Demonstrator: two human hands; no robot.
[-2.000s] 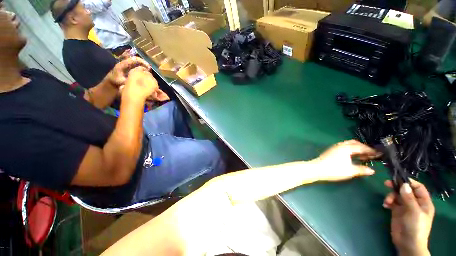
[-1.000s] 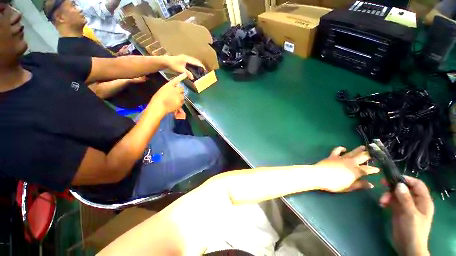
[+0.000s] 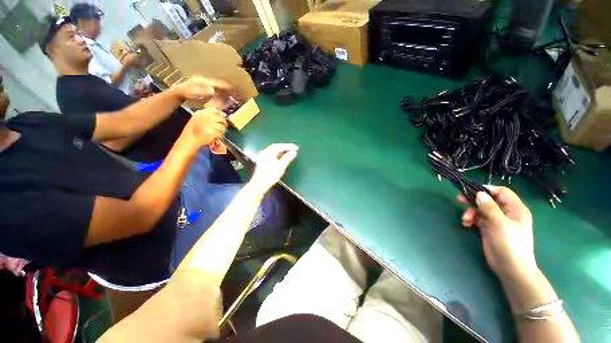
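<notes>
My right hand (image 3: 504, 224) holds one folded black cable bundle (image 3: 459, 175) by its near end, above the green mat. Small shiny plug ends stick out at its far end. The black cable pile (image 3: 492, 127) lies just beyond it, with glinting tips. My left hand (image 3: 275, 165) is stretched out over the bench edge, near the neighbour's small open brown box (image 3: 242, 115) but apart from it. Its fingers are partly bent and a little apart, and nothing shows in them.
A neighbour's hands (image 3: 204, 110) are at the small box. A second black heap (image 3: 288, 63), a larger brown carton (image 3: 335, 33) and a black electronic unit (image 3: 429, 37) stand at the back. A labelled carton (image 3: 583, 100) stands right. The bench edge (image 3: 375, 254) runs diagonally above my lap.
My left hand has moved away from the cable bundle, left towards the neighbour's box. My right hand still holds the bundle. The view has shifted right, and the neighbour's hands have moved at the box.
</notes>
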